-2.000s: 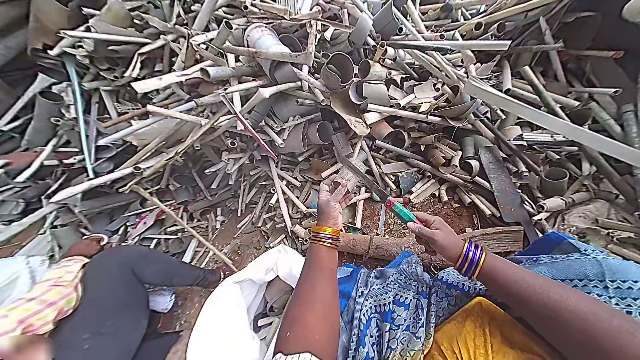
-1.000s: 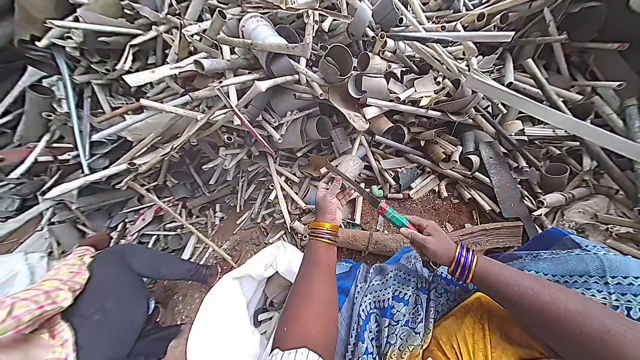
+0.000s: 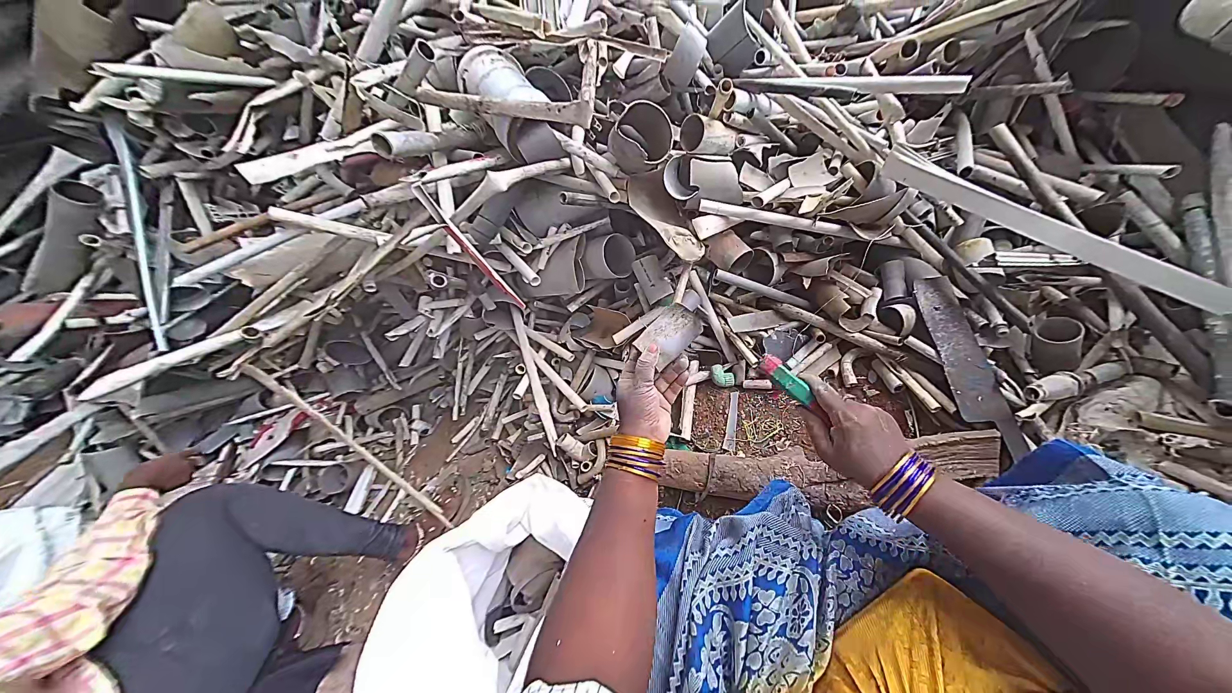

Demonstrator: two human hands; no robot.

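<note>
My left hand [image 3: 647, 397], with yellow and purple bangles at the wrist, holds a short, pale curved piece of plastic pipe [image 3: 671, 332] at its fingertips. To its right, my right hand [image 3: 852, 428] is closed around the green and red handle [image 3: 787, 379] of a tool; its blade is hard to make out in this view. A thick wooden log [image 3: 741, 476] lies just below and between the hands. Around and beyond them spreads a large heap of scrap pipes and broken pipe pieces [image 3: 577, 260].
A white sack [image 3: 438, 587] holding pipe pieces stands left of my left arm. Another person [image 3: 226, 568] in dark leggings and a checked sleeve is at the lower left. A wide, rusty metal blade [image 3: 962, 351] lies at the right, and a long pale strip [image 3: 1059, 231] crosses the heap above it.
The tool's blade, plainly seen beside the piece in my left hand earlier, no longer shows clearly. The piece in that hand now shows a broad, pale face.
</note>
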